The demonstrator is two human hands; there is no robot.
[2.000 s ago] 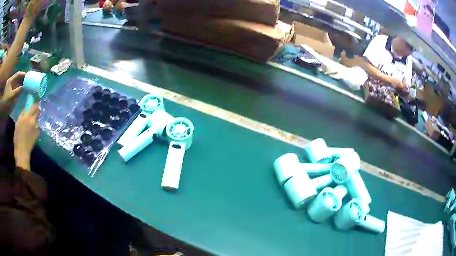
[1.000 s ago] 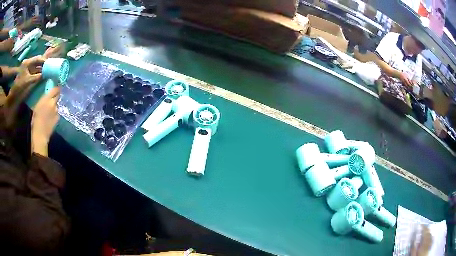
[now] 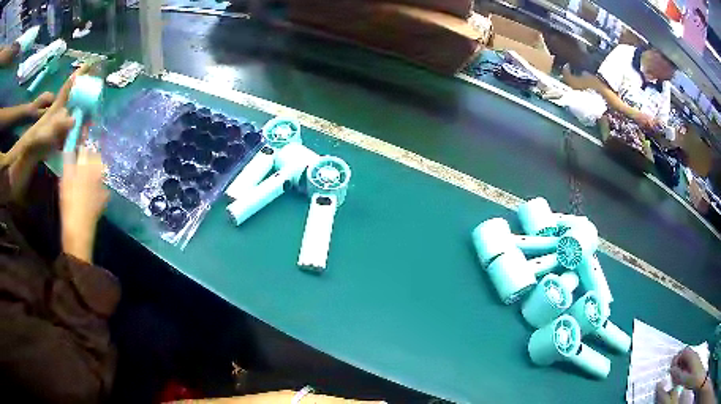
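Neither of my hands shows. Several turquoise fans [image 3: 549,347] lie in a loose pile at the right, some with round grilles facing up. Three more lie nearer the left, the closest one [image 3: 318,233] with its pale handle towards the bench edge. Dark round cup-like parts [image 3: 201,150] sit in rows on a clear plastic sheet [image 3: 130,142] at the left. A person in brown sleeves holds a blurred turquoise fan [image 3: 85,93] at the far left.
The green bench [image 3: 387,292] curves along its near edge. A pale strip separates it from the darker belt [image 3: 379,102]. Large brown cartons [image 3: 395,35] stand beyond. A person in white works opposite. Another person's hands [image 3: 689,369] are over a white sheet [image 3: 647,359], bottom right.
The view has swung left and the fans appear further right. One more fan separates at the pile's front. Hands have come over the white sheet. The neighbour's held fan has tilted and blurred.
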